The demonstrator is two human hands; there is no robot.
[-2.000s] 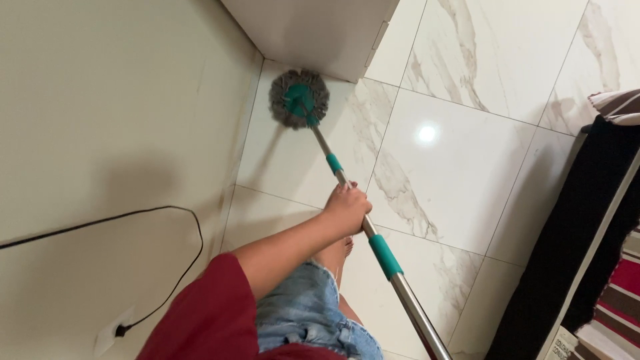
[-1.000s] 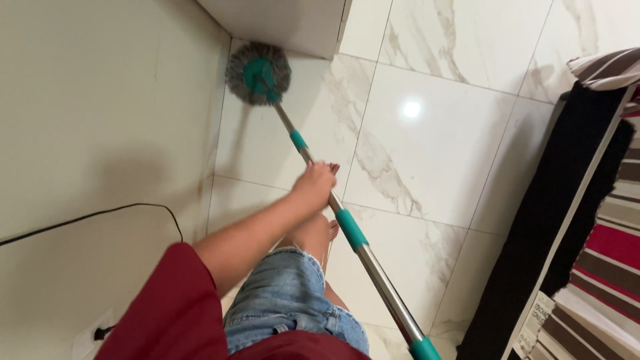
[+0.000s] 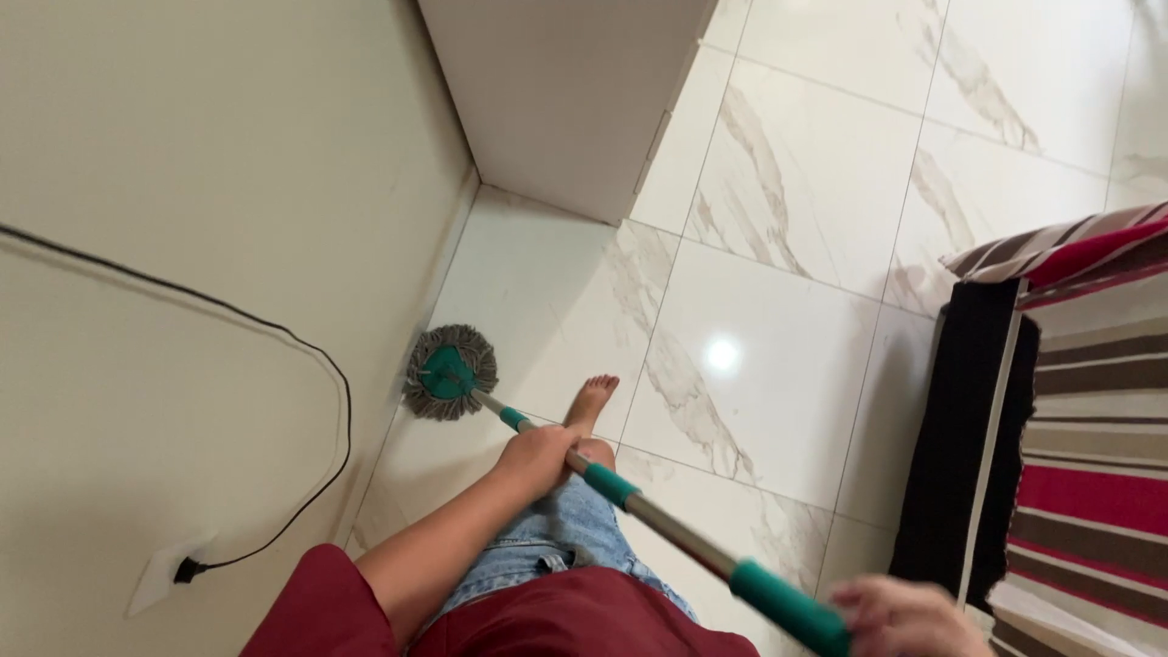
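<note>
A round mop head of grey strands with a green hub (image 3: pixel 452 372) rests on the tiled floor against the base of the left wall. Its metal pole with green sleeves (image 3: pixel 680 531) runs down to the lower right. My left hand (image 3: pixel 540 461) is closed around the lower metal part of the pole, above my bare foot. At the bottom right, my right hand (image 3: pixel 903 616) is at the end of the green grip; it is blurred, and how its fingers sit on the grip is unclear.
A pale cabinet (image 3: pixel 566 100) stands against the wall at the top. A black cord (image 3: pixel 342 383) hangs down the wall to a plug in an outlet (image 3: pixel 164 575). On the right is a black-sided bed or sofa (image 3: pixel 949 438) with a striped cover (image 3: pixel 1086 493). Marble-patterned tiles (image 3: pixel 776 365) lie between.
The mop head has moved from the cabinet's base back along the wall, nearer to me. My right hand has come into view at the pole's grip. My left hand stays on the pole.
</note>
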